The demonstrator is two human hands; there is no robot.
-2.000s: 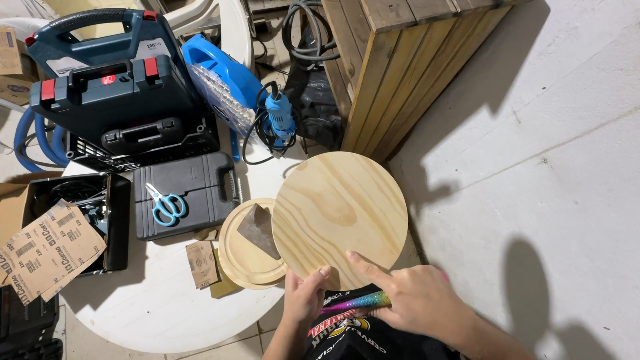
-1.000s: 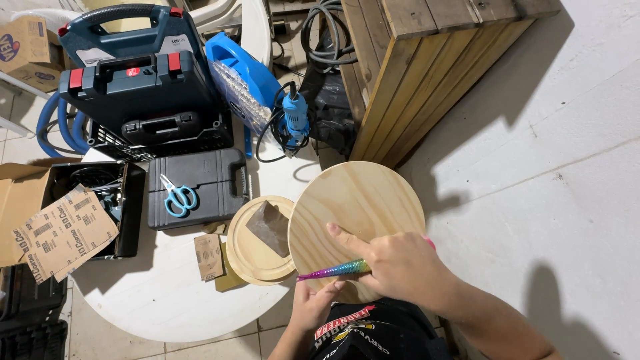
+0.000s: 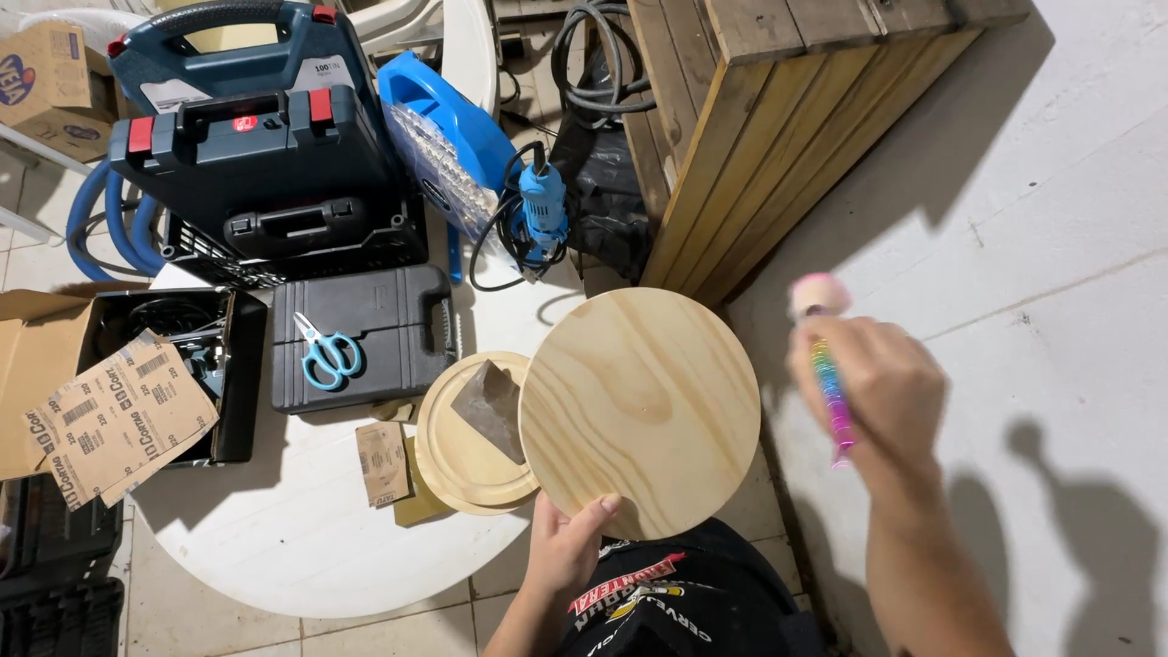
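Observation:
My left hand (image 3: 570, 538) grips the lower edge of a round pine board (image 3: 639, 411), thumb on its face, tilted up in front of my lap. To the right, clear of the board, my right hand (image 3: 871, 392) is closed on a rainbow-coloured brush handle (image 3: 832, 397); its pale, pink-edged head (image 3: 819, 295) points up and is a little blurred. Left of the board, a round wooden piece with a grooved rim (image 3: 443, 429) lies on the white table, partly hidden, with a dark sandpaper piece (image 3: 488, 406) on it.
Scissors (image 3: 327, 351) lie on a black tool case (image 3: 365, 319). Behind stand a crate with tool cases (image 3: 255, 155) and a blue corded rotary tool (image 3: 543, 210). Sandpaper sheets (image 3: 128, 411) rest on an open box at left. A slatted wooden structure (image 3: 776, 146) stands at the upper right, beside a white wall (image 3: 1077, 301).
My right hand has moved off the board's face to the right, with the brush now upright in it. My left hand still holds the board's lower edge.

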